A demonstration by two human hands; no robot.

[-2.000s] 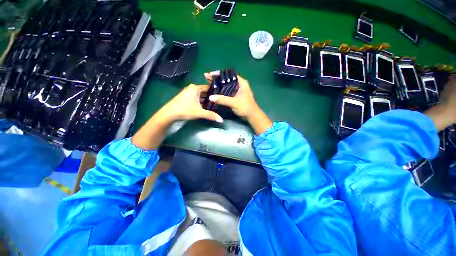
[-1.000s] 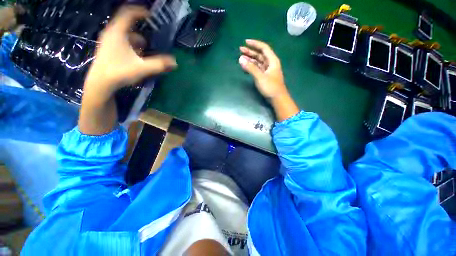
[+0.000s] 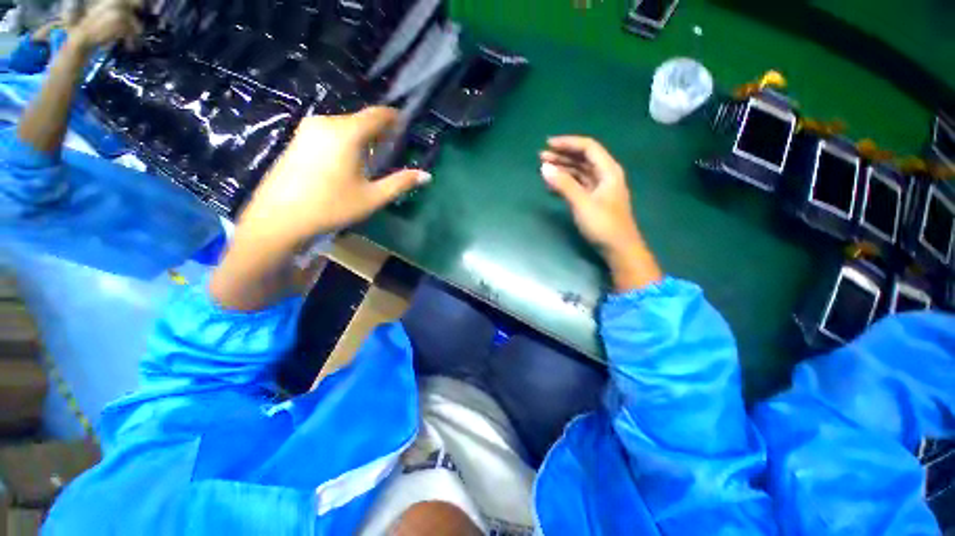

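My left hand (image 3: 319, 173) is at the right edge of the black blister trays (image 3: 225, 115), thumb and index finger spread. Dark parts show in and beyond the gap between them; whether the hand holds any is not clear. My right hand (image 3: 597, 194) is over the green bench, fingers loosely curled and apart, with nothing in it. A fanned stack of black housings (image 3: 476, 89) lies beyond and between the hands, beside the trays.
Whitish separator sheets (image 3: 414, 63) stick out from the trays. A whitish pot (image 3: 679, 90) stands beyond my right hand. Part-built units with screens (image 3: 835, 180) lie in rows at right. A brown carton (image 3: 361, 325) is below the bench edge. Neighbours' blue sleeves (image 3: 869, 398) are at both sides.
The dark stack held between both hands earlier is no longer there. My hands have parted, the left going over the trays, then back toward their right edge. The view has shifted.
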